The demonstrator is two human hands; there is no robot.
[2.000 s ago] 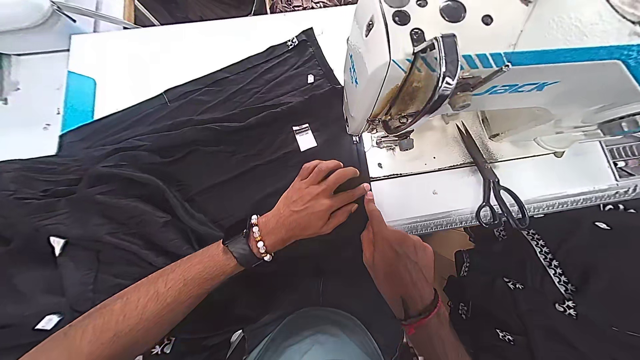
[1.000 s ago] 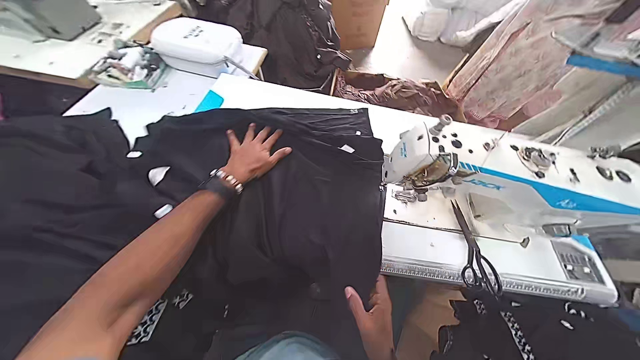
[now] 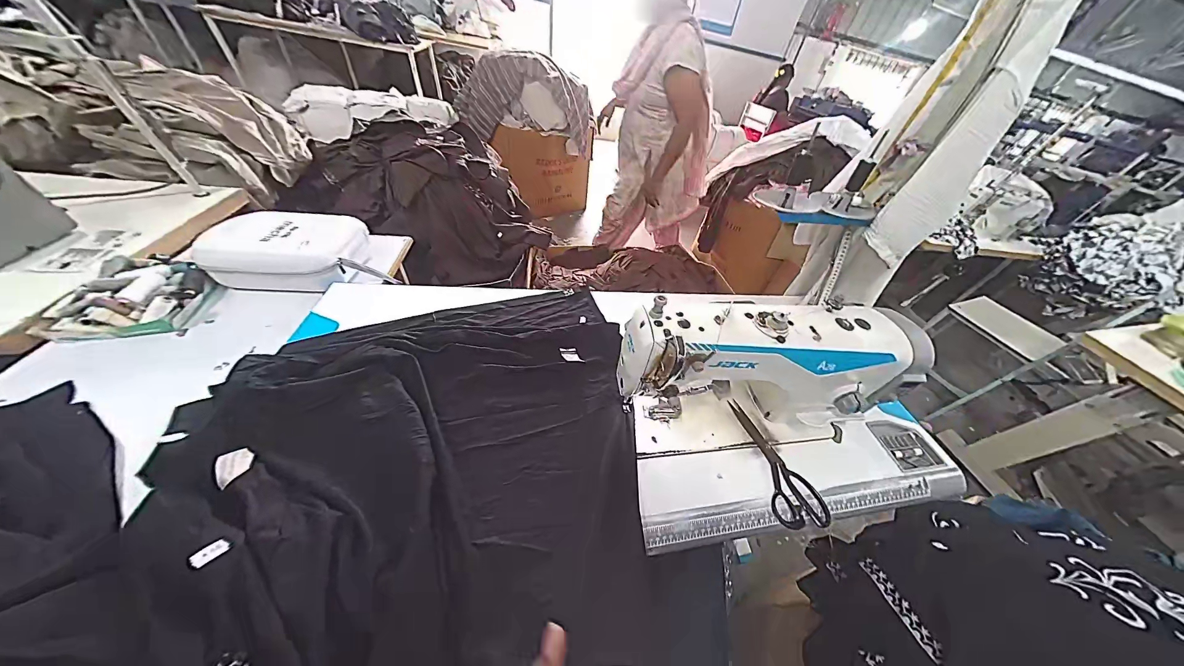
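Black fabric (image 3: 518,444) with small white labels lies over the sewing table, its right edge at the needle area of a white and blue Jack sewing machine (image 3: 777,356). Only one fingertip, apparently of my right hand (image 3: 552,645), shows at the bottom edge, over the black fabric; the rest of that hand is hidden below the frame. My left hand is out of view. Black-handled scissors (image 3: 782,472) rest on the machine bed, blades toward the machine and handles over the ruler-marked front edge.
A patterned black garment (image 3: 999,592) lies at lower right. On the left are a white case (image 3: 282,250) and a tray of thread spools (image 3: 139,296). Behind the table, a person (image 3: 661,129) stands near cardboard boxes (image 3: 546,166) and a dark fabric heap (image 3: 407,194).
My left hand, flat on the black fabric one second ago, has left the view. Of my right hand only a fingertip still shows. The view has tilted up toward the room.
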